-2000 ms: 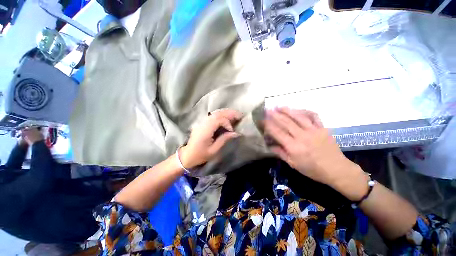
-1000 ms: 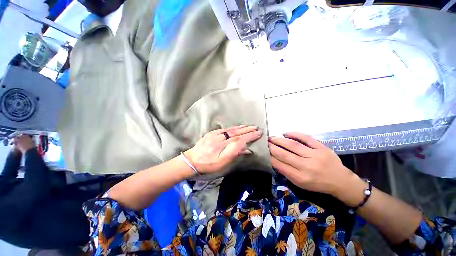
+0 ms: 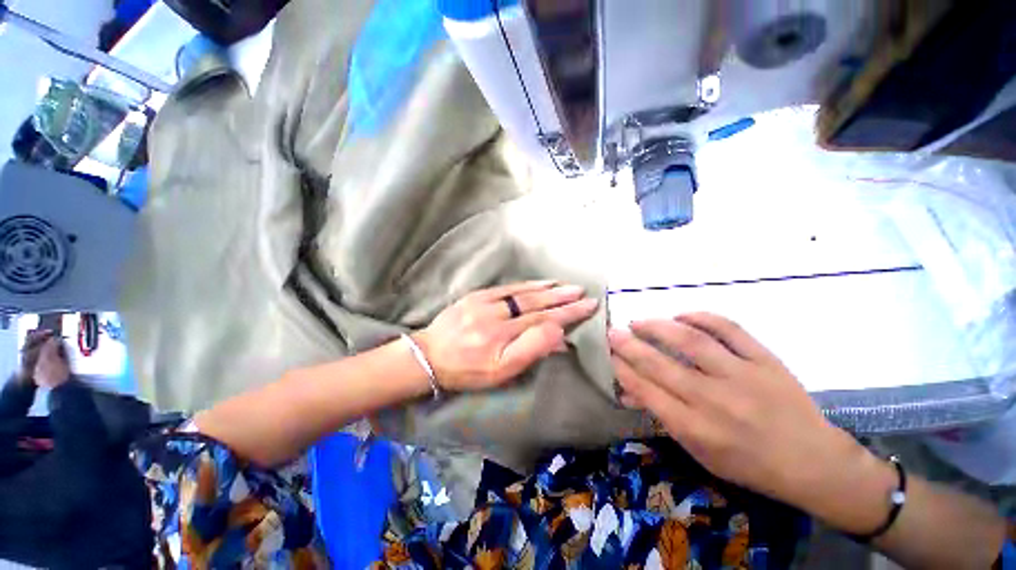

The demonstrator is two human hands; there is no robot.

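Note:
A large khaki garment piece [image 3: 212, 223] covers the left of the table and hangs over its front edge. My left hand [image 3: 501, 334] lies palm down on the cloth near its right edge, fingers pointing right. My right hand [image 3: 724, 401] lies at that edge, its fingertips on the cloth border, partly hiding it; whether it pinches the cloth is not clear. The sewing machine head [image 3: 657, 67] stands above and beyond my hands, with a grey-blue cylinder fitting [image 3: 665, 189] right of the needle area. The cloth edge lies in front of the needle area, which is overexposed.
The white machine bed [image 3: 780, 323] has a thin dark line. An edge ruler [image 3: 902, 410] runs along the front right. Clear plastic [image 3: 958, 212] lies at the right. Light blue material [image 3: 390, 67] lies on the cloth. A blue crate [image 3: 354, 501] is below. Another person's hands [image 3: 45, 362] are at far left.
The view has shifted, so the machine head looks larger and lower. Since two seconds ago, my left hand has flattened onto the cloth and the border has been laid straighter.

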